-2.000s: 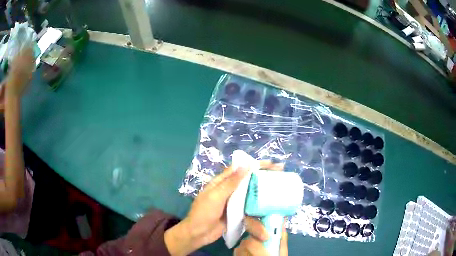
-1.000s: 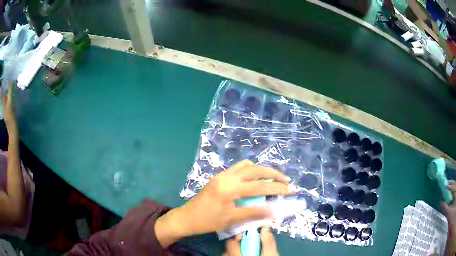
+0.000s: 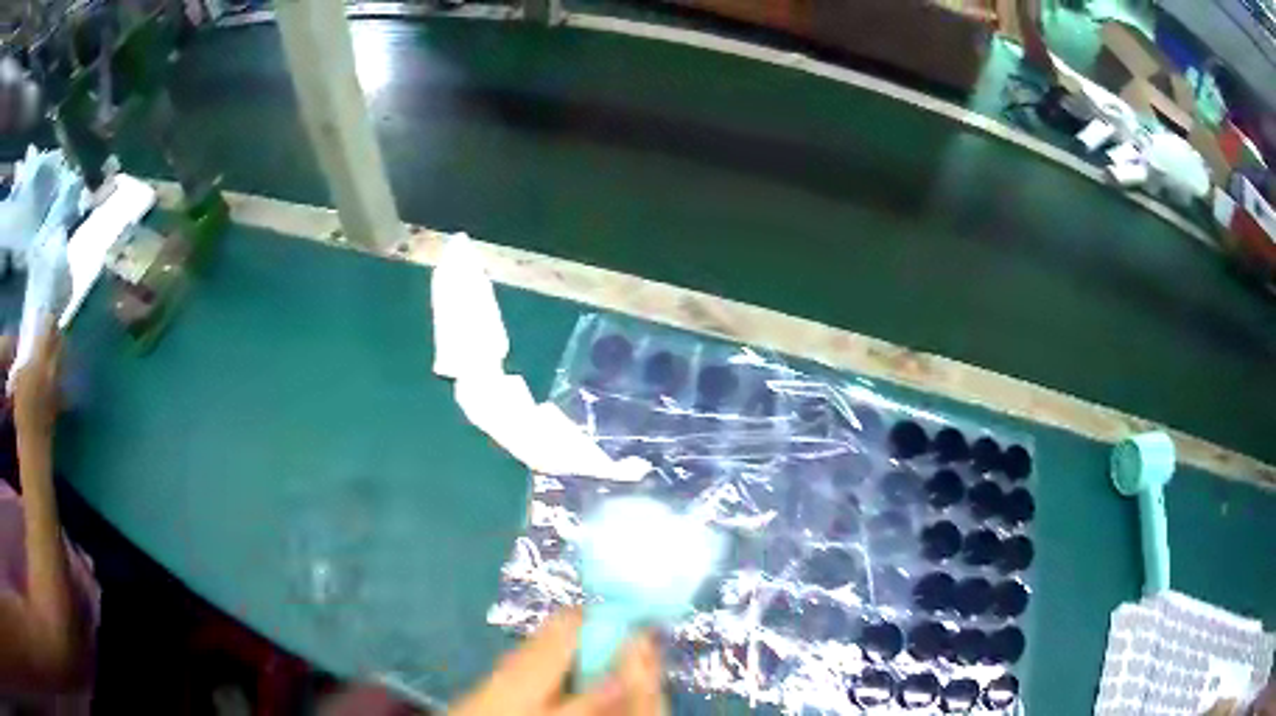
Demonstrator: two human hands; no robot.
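A mint-green fan point(image 3: 647, 553) is held upright over the left part of the tray, its head blurred and very bright. My left hand point(image 3: 525, 671) is at the left side of its handle, cut off by the bottom edge. Blurred fingers, apparently of my right hand point(image 3: 644, 678), are on the handle's right side. The clear blister tray point(image 3: 826, 525) holds rows of black discs, its left and middle under wrinkled film. A crumpled white wipe point(image 3: 473, 329) lies from the rail down over the tray's left edge, touched by neither hand.
Another mint-green fan point(image 3: 1150, 504) lies right of the tray, above sheets with grey circles point(image 3: 1182, 657). A pale rail point(image 3: 840, 357) and post point(image 3: 336, 133) edge the dark conveyor. At left are a neighbour's arm point(image 3: 42, 490), white items and a green fixture point(image 3: 175, 273).
The wipe has left my left hand and lies left of the tray. The held fan is further left. The view has shifted upward. The other fan now lies on the bench with no hand on it.
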